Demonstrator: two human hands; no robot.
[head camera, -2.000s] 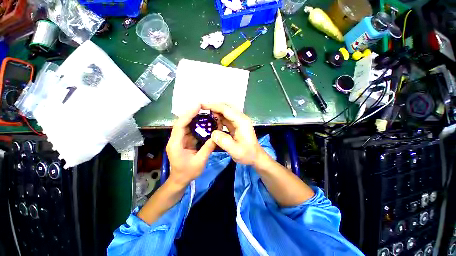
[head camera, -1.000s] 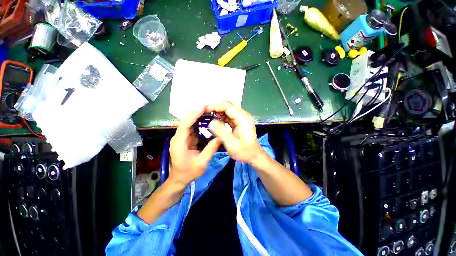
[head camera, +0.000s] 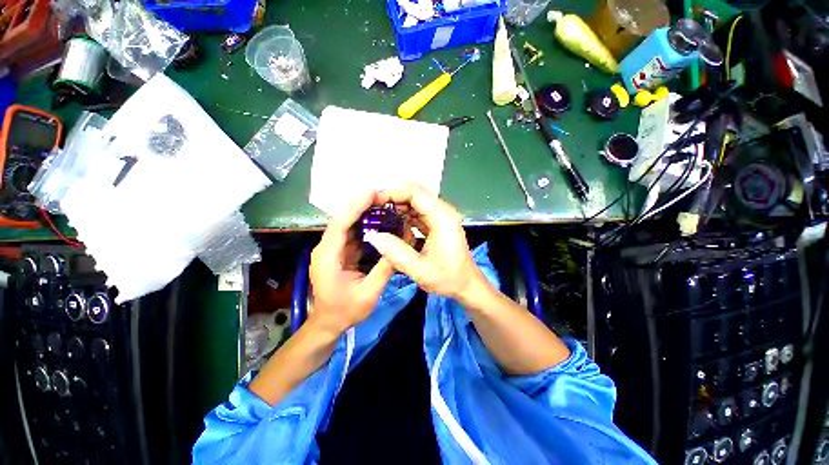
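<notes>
My left hand (head camera: 342, 268) and my right hand (head camera: 431, 243) are bare and together hold a dark round display module (head camera: 380, 221) just off the bench's front edge. The module's face points up and shows a faint purple glow. My left fingers wrap its left side. My right thumb lies on its face, and my right fingers curl around its far right side. A small pale spot shows by the right fingers; I cannot tell what it is. A white sheet (head camera: 380, 156) lies on the green mat just beyond my hands.
A white foam pouch (head camera: 173, 195) overhangs the bench edge at left, beside a clear zip bag (head camera: 283, 139). A yellow screwdriver (head camera: 424, 95), a thin metal rod (head camera: 511, 159) and a black pen-like tool (head camera: 565, 163) lie beyond. Black parts trays (head camera: 741, 313) stand at both sides.
The module's face has gone from bright white patches to a dim purple glow. My right thumb has shifted slightly over the face. Both hands still hold the module in nearly the same place.
</notes>
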